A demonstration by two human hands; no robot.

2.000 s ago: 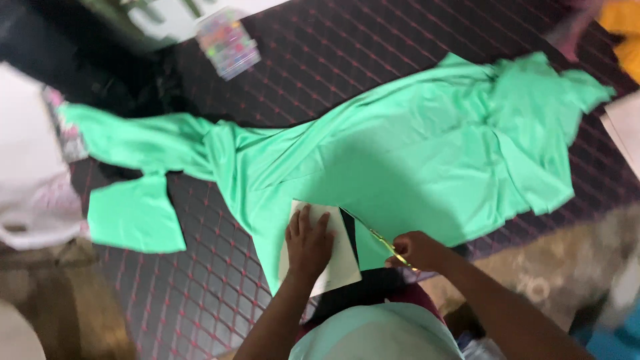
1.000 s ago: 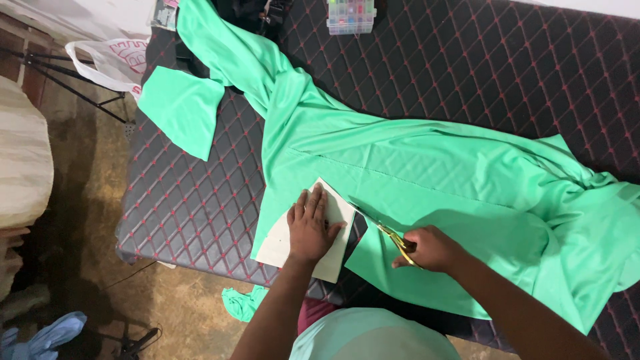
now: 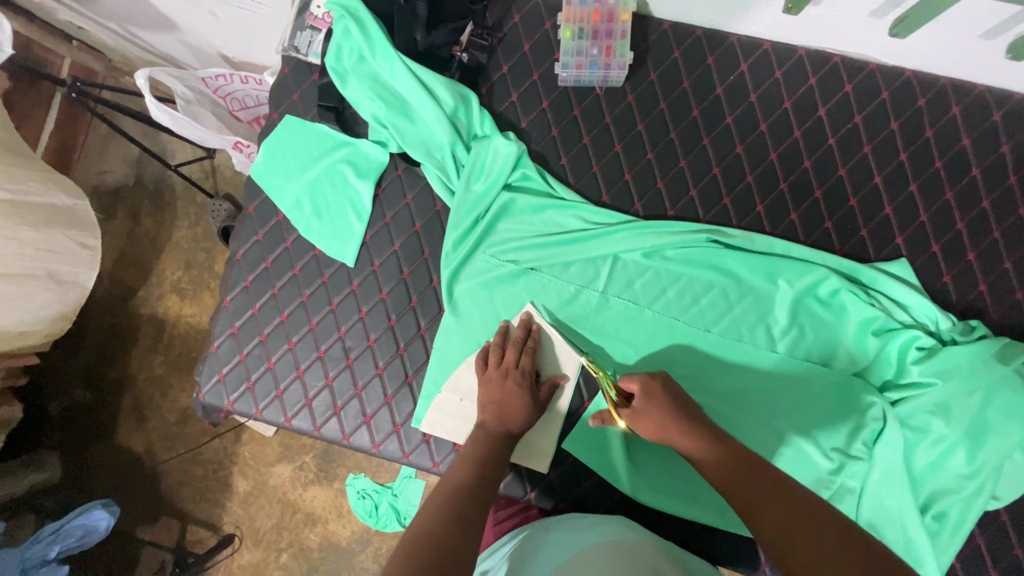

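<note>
A large green fabric (image 3: 640,288) lies spread and partly bunched over the black quilted table cover. My left hand (image 3: 512,376) rests flat, fingers a little spread, on a white paper pattern piece (image 3: 456,410) that lies on the fabric. Gold-handled scissors (image 3: 610,388) are gripped in my right hand (image 3: 652,408), their blades at the right edge of the pattern, in the fabric. Below the blades the cut edges stand apart, with the dark cover between them. A separate cut piece of green fabric (image 3: 324,184) lies on the cover to the upper left.
A clear compartment box of colourful small items (image 3: 594,40) stands at the back of the quilted cover (image 3: 320,352). Dark items (image 3: 432,40) lie at the back left. Beyond the left edge are a white plastic bag (image 3: 216,104) and a black tripod (image 3: 136,132). A green scrap (image 3: 386,500) lies below the front edge.
Since the last earlier frame, the scissors in my right hand have moved slightly up along the pattern's right edge. My left hand still presses on the pattern. The view has shifted.
</note>
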